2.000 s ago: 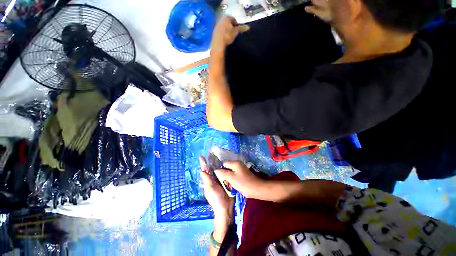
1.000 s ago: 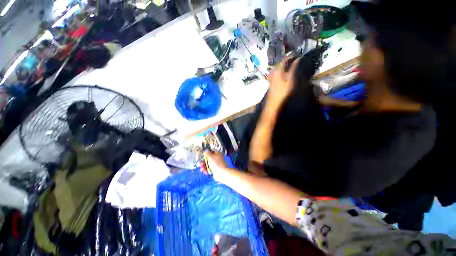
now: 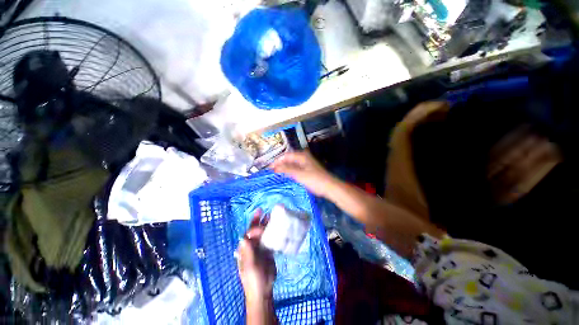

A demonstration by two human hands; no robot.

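My left hand (image 3: 257,263) is raised over the blue plastic crate (image 3: 200,254) and holds a small white packet (image 3: 285,230) at its fingers. My right hand (image 3: 298,168) reaches over the crate's far rim, beside a container of small brown-gold bits (image 3: 260,146) under the table edge. Its fingertips are blurred, and I cannot tell whether they hold anything. A light blue liner (image 3: 305,266) lies inside the crate.
A round blue plastic bag (image 3: 273,60) stands on the white machine table (image 3: 374,73). A black wire fan (image 3: 76,76) is at left, above olive and black garments and a white bundle (image 3: 155,184). A person in black sits at right.
My left hand with the white packet has come into view over the crate. My right hand stays near the container. The view has shifted, and the other person bends lower at right.
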